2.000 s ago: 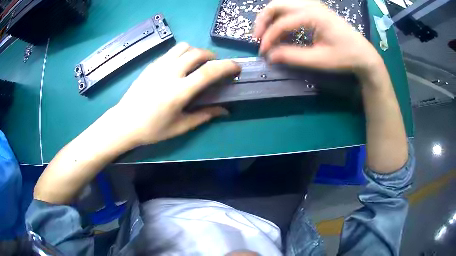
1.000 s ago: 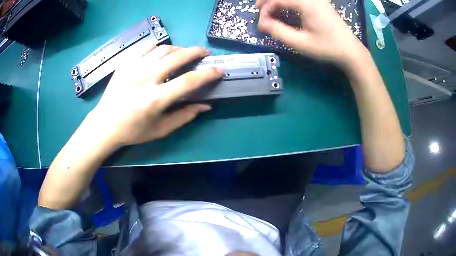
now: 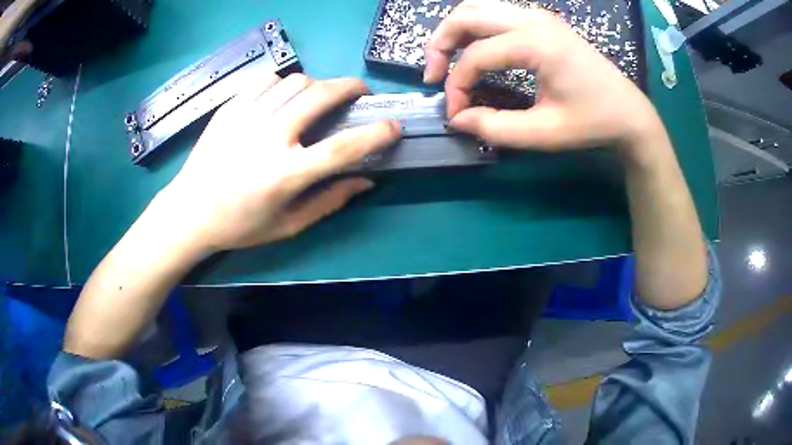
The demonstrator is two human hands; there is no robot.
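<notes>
A dark grey metal housing (image 3: 425, 154) lies lengthwise on the green bench top, with a groove along its top face. My left hand (image 3: 287, 161) grips its left part, fingers over the top and thumb on the near side, hiding that end. My right hand (image 3: 538, 87) is over the housing's right part, thumb and index fingertip together at the groove. Whether a fastener is between them is too small to tell. A black parts tray (image 3: 395, 63) with scattered small shiny fasteners lies behind my right hand, which covers part of it.
A separate housing (image 3: 208, 87) lies at an angle at left. Dark stacked housings (image 3: 82, 35) stand at upper left, with a person's hand (image 3: 13, 30) at the edge. Small loose pieces (image 3: 45, 87) lie near the white line. A pale plastic item (image 3: 668, 43) is right of the tray.
My right hand has moved from over the tray down to the housing's groove. My left hand still holds the housing. Another person's hand has appeared at the upper left.
</notes>
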